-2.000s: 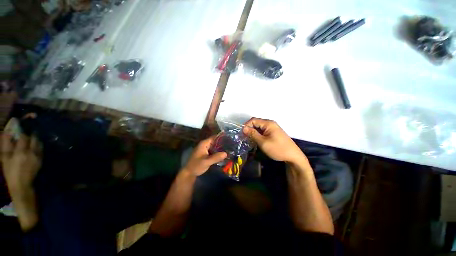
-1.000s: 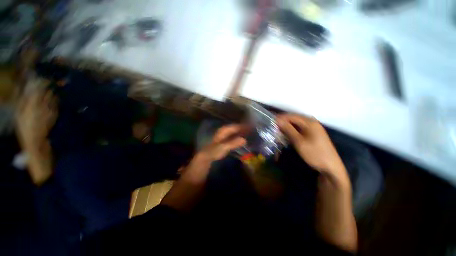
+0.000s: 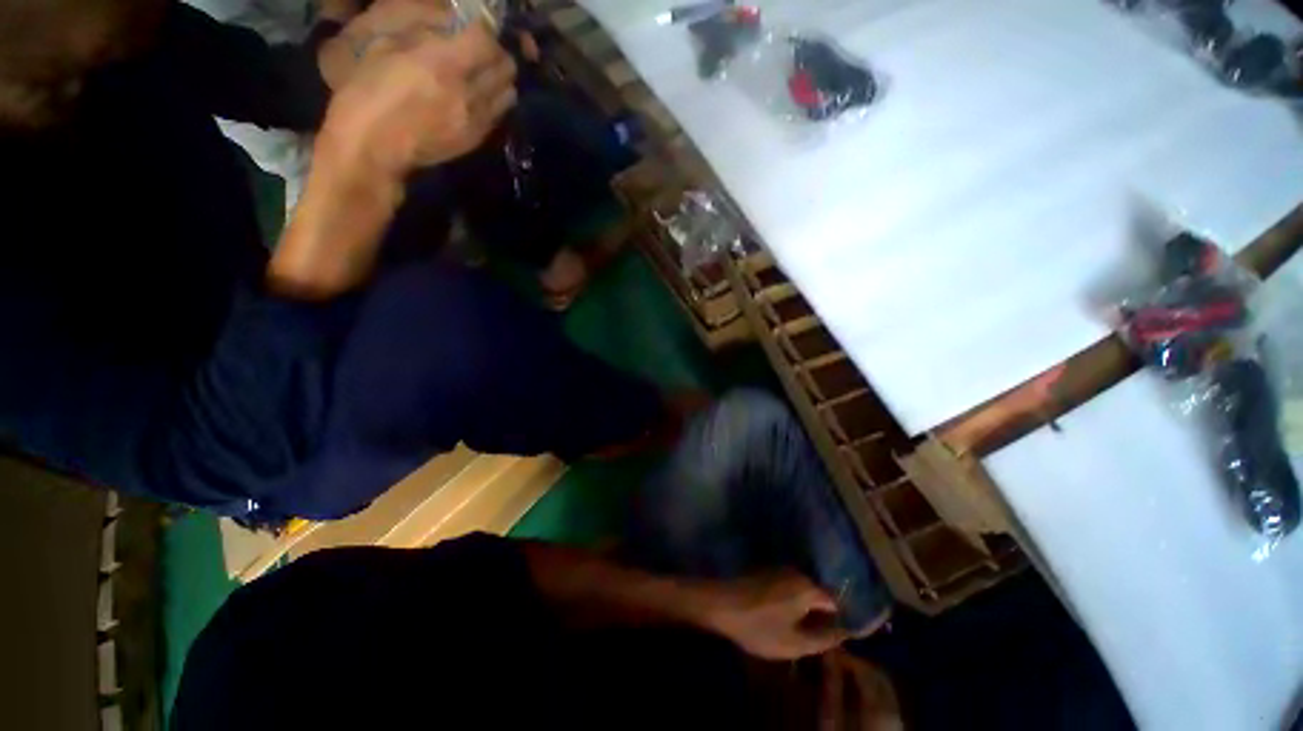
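My left hand (image 3: 786,614) is low in the view, near the table's edge, with its fingers curled. What is in it cannot be made out. My right hand (image 3: 862,696) shows only as a dim, partly cut-off shape just below it. The bag is not visible between them. On the white table (image 3: 915,214) lie a clear bag with a red part (image 3: 1186,317), a bagged black bundle (image 3: 1250,443) beside it, and a bagged black lead with red (image 3: 829,79).
Another person's hands (image 3: 415,93) are raised at the upper left, fingers together. A cardboard divider tray (image 3: 832,379) runs under the table edge. Flat cardboard (image 3: 457,493) lies on the green floor (image 3: 579,500). A bluish-grey rounded cloth (image 3: 743,486) is beside my left hand.
The view has swung left and rotated. My hands have shifted to the lower part of the picture, and the bag with red and yellow ends no longer shows. The other person appears larger.
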